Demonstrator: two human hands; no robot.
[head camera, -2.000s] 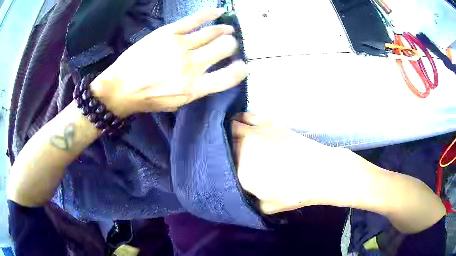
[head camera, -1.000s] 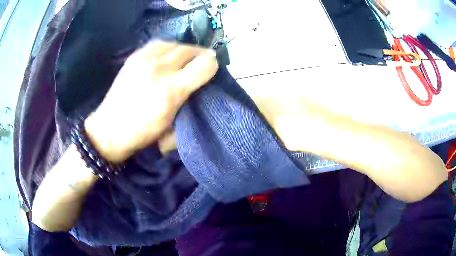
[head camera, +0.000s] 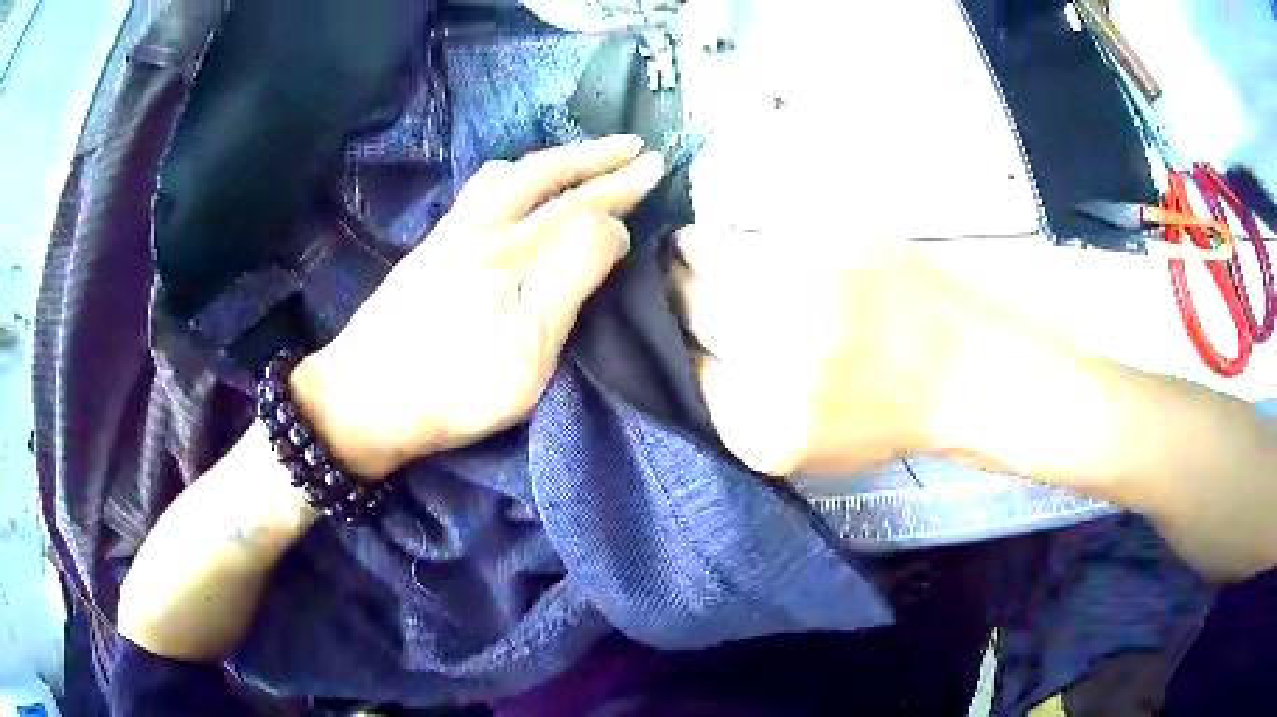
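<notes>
The navy-blue textured garment cloth (head camera: 658, 518) lies under my hands, one flap hanging over the table's front edge. Plain black cloth (head camera: 637, 315) shows between my hands and runs up to the presser foot (head camera: 661, 67). My left hand (head camera: 483, 301) lies on the garment, fingers pointing toward the foot, thumb and fingertips on the black cloth. My right hand (head camera: 784, 357) is closed on the right edge of the cloth, its fingertips partly hidden. The dark striped lining (head camera: 112, 364) is bunched at the left.
A flat black rectangle (head camera: 1057, 126) lies on the white table at the right, with small snips (head camera: 1120, 214) over it. Red scissor handles (head camera: 1207, 301) and a wooden handle (head camera: 1120, 49) lie beside it. A ruled strip (head camera: 910, 514) runs along the front edge.
The blue flap now shows black cloth above it. My right hand has come into clear view at the cloth's right edge. My left hand lies flatter, its fingers reaching closer to the foot.
</notes>
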